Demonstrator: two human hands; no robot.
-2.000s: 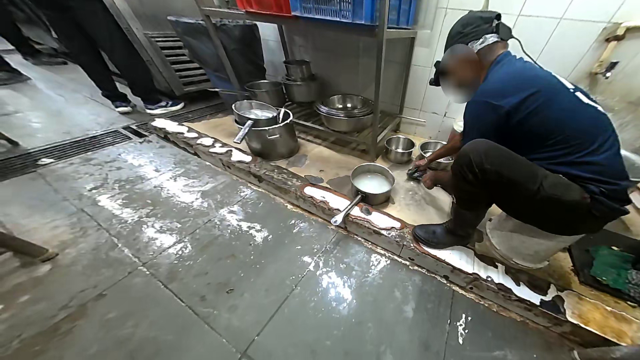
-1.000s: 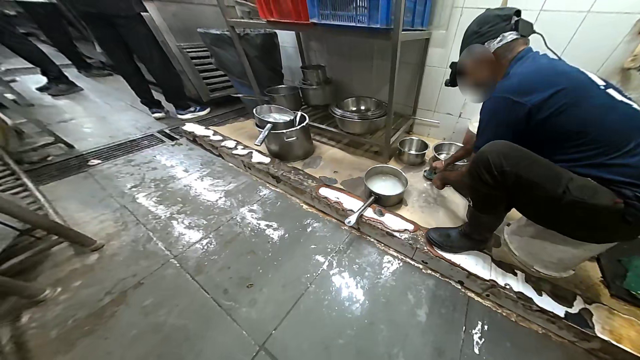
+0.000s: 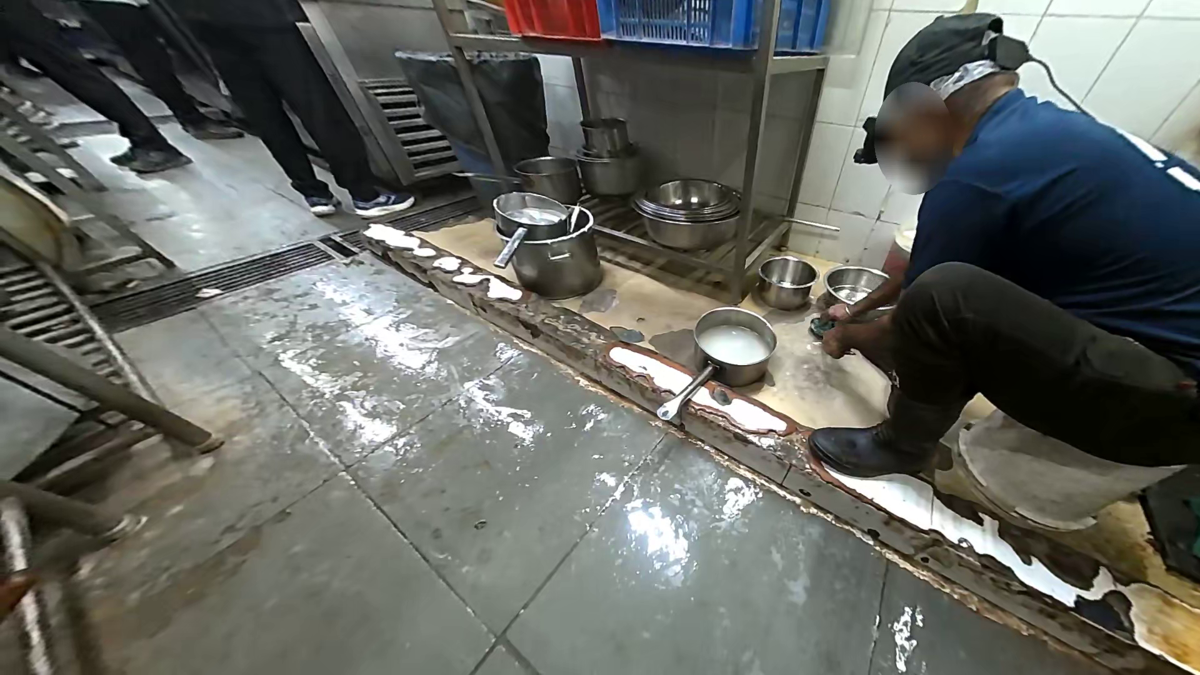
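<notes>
Neither of my hands is clearly in view. A steel saucepan (image 3: 736,342) holding cloudy liquid stands by the low ledge, its handle reaching over the edge. Behind it, a large steel pot (image 3: 561,264) has a smaller pan (image 3: 532,214) resting on its top. Two steel bowls (image 3: 787,283) (image 3: 855,284) sit near the tiled wall. A co-worker (image 3: 1050,225) crouches at the right, a dark green scrubbing pad (image 3: 822,325) at the co-worker's hand. What that hand touches beneath the pad is hard to tell.
A metal rack (image 3: 761,141) carries red (image 3: 553,17) and blue crates (image 3: 675,21), with stacked bowls (image 3: 689,214) below. A chipped ledge (image 3: 600,352) crosses the wet tiled floor (image 3: 450,525). Metal tubes (image 3: 103,389) jut in at left; other people's legs (image 3: 291,103) stand beyond the drain grate (image 3: 216,281).
The view has shifted, bringing more of the metal tubes in at the left. The co-worker stays crouched by the bowls; the pots have not plainly moved.
</notes>
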